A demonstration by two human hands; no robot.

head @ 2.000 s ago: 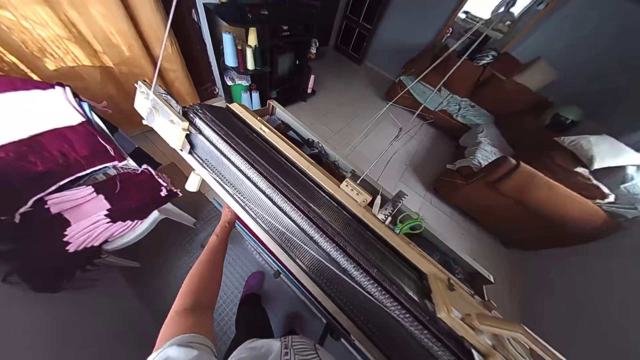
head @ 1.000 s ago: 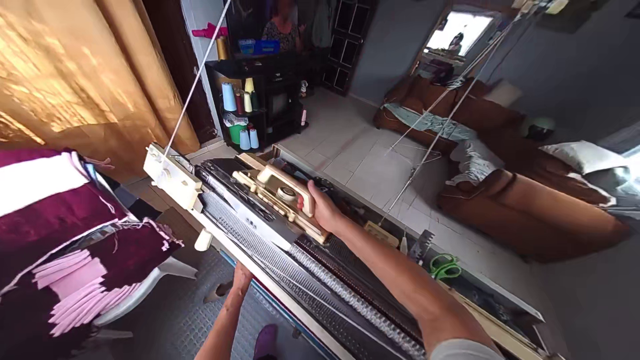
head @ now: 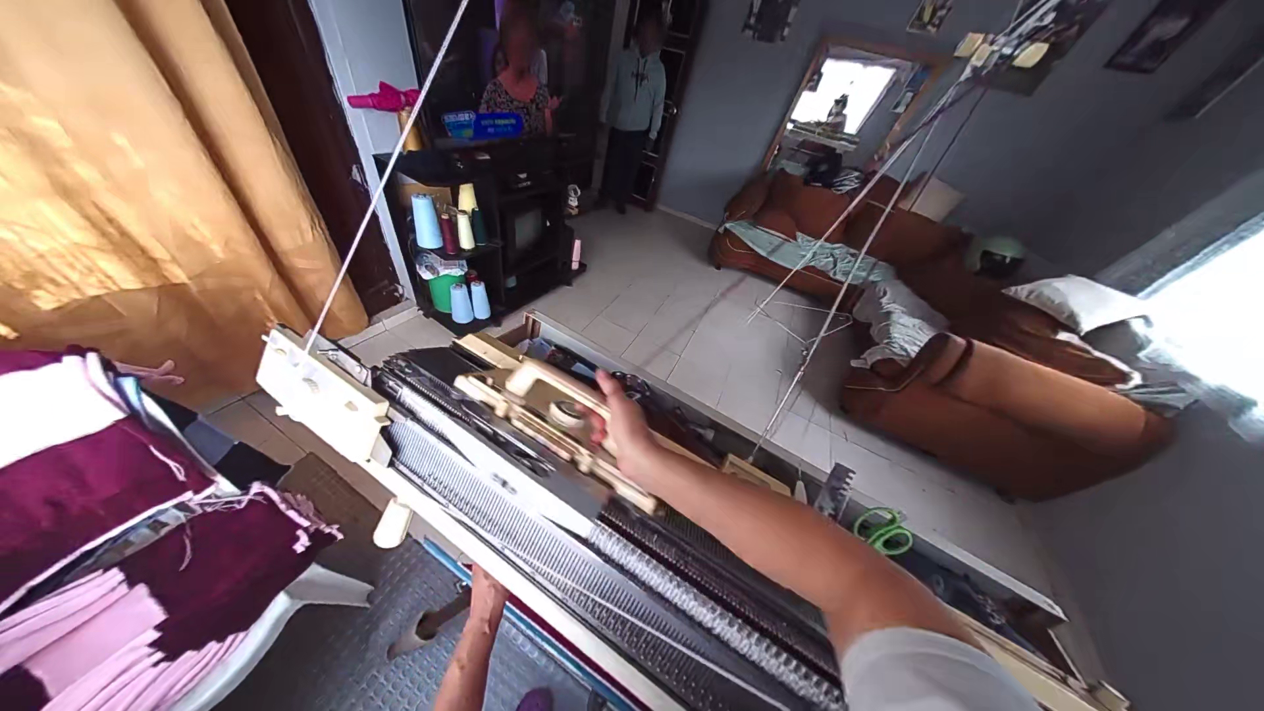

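A knitting machine (head: pixel 474 494) runs diagonally across the view, with gray knitting (head: pixel 711 597) along its needle bed. My right hand (head: pixel 622 425) grips the cream handle of the machine's carriage (head: pixel 523 425), which sits toward the bed's left end. My left hand (head: pixel 487 592) is below the machine's near edge; its fingers are hidden under the bed. A cream crank handle (head: pixel 393 523) hangs at the left end. Green-handled scissors (head: pixel 884 531) and a toothed comb (head: pixel 835 491) lie behind the bed at the right.
White yarn (head: pixel 390 173) rises from the left end, and more strands slope up at the right. Maroon and pink knitted pieces (head: pixel 109 494) lie on a white chair (head: pixel 326 586) at the left. Behind are a black shelf with yarn cones (head: pixel 427 221), a brown sofa (head: pixel 997 425) and a standing person (head: pixel 632 99).
My right hand, out of view two seconds ago, has come onto the carriage handle. The carriage came into view by one second ago. My left hand stays below the near edge.
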